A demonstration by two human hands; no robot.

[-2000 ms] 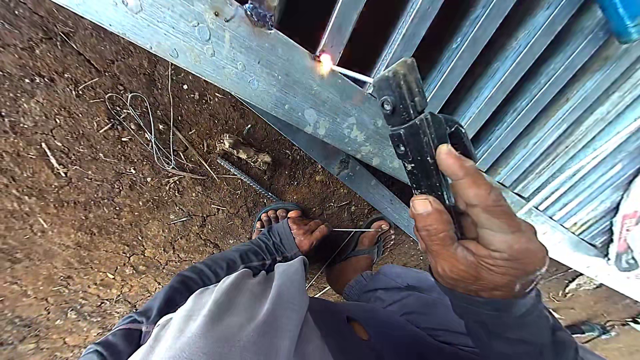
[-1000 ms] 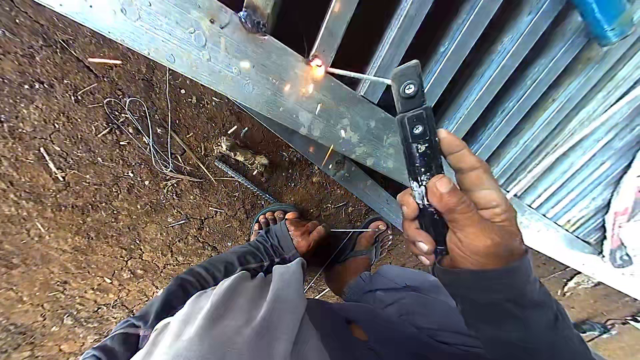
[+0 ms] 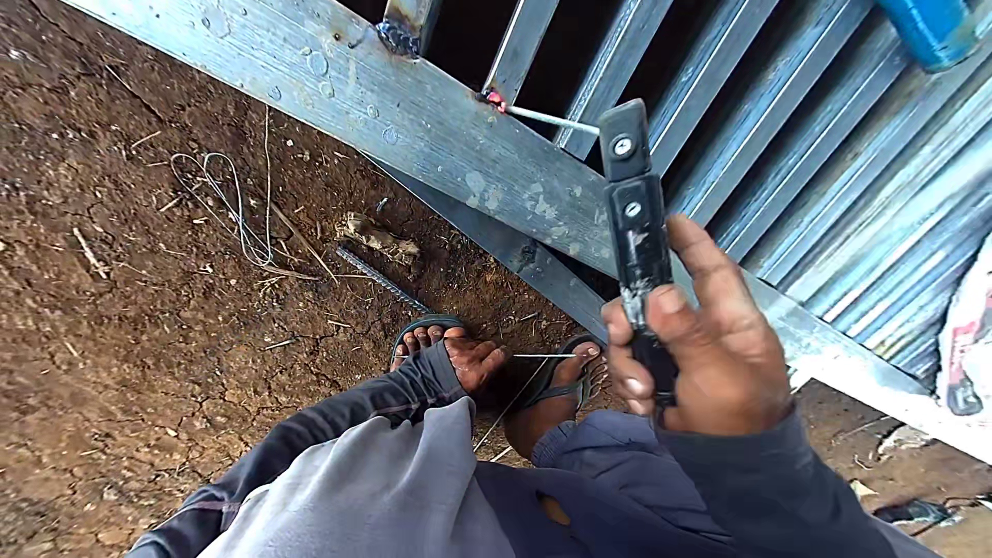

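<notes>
My right hand (image 3: 713, 349) grips a black welding electrode holder (image 3: 637, 225). From the holder's head a thin welding rod (image 3: 552, 119) points left, its end at a small red-glowing spot (image 3: 494, 99) where a metal slat (image 3: 524, 46) meets the long metal frame bar (image 3: 434, 132). A darkened weld (image 3: 399, 37) shows at the neighbouring slat. My left hand (image 3: 474, 359) is low by my feet, its fingers closed on a thin rod (image 3: 546, 356) that reaches toward the sandalled right foot.
Bent wire (image 3: 240, 225), a ribbed steel bar (image 3: 384, 279) and a crumpled brown scrap (image 3: 380, 236) lie on bare soil. A second metal bar (image 3: 504, 248) slants beneath the frame. A blue object (image 3: 930, 31) is at top right, and a white sack (image 3: 969, 333) at the right edge.
The bright glow and sparks at the rod's end have dimmed to a small red spot. My right hand and the holder have turned to a different angle since the first frame. My left hand stays put.
</notes>
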